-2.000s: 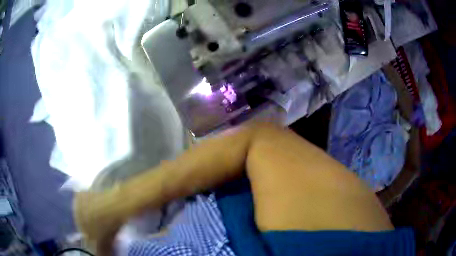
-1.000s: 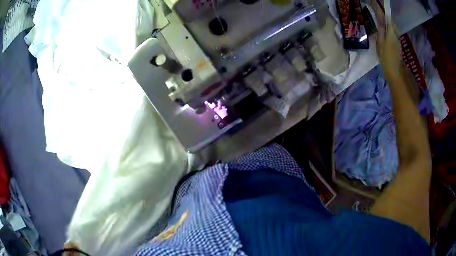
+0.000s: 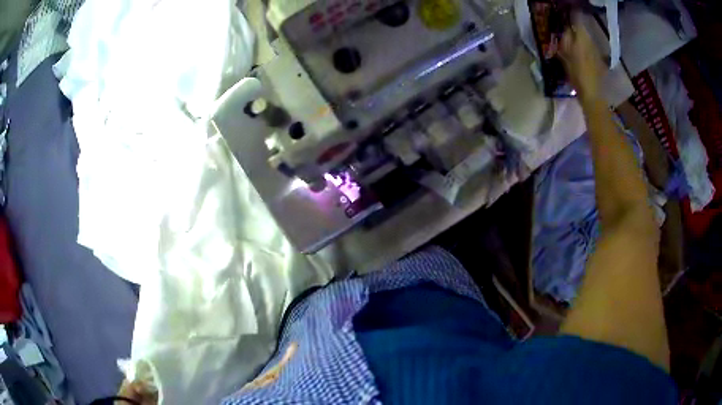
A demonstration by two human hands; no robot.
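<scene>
A large white garment piece (image 3: 190,213) lies over the side board and hangs down at the left of the overlock machine (image 3: 317,103). The needle area (image 3: 344,188) glows purple-white with no cloth seen under it. My right hand (image 3: 574,55) reaches to the far right of the table and lies at the dark phone-like rectangle (image 3: 552,39); its fingers are blurred, so a grip cannot be told. My left hand (image 3: 138,391) is at the bottom left edge, mostly cut off, beside the lower end of the white cloth.
Light blue garment pieces (image 3: 564,229) lie in a cardboard box at the right, below my right forearm. A white label strip (image 3: 613,32) hangs at the far right of the table. Red and white cloth lies beyond the box. A grey-blue side board (image 3: 55,229) is at the left.
My right arm has swung from across the lap to the far right, then moved slightly left onto the dark rectangle. The white cloth has come down lower at left.
</scene>
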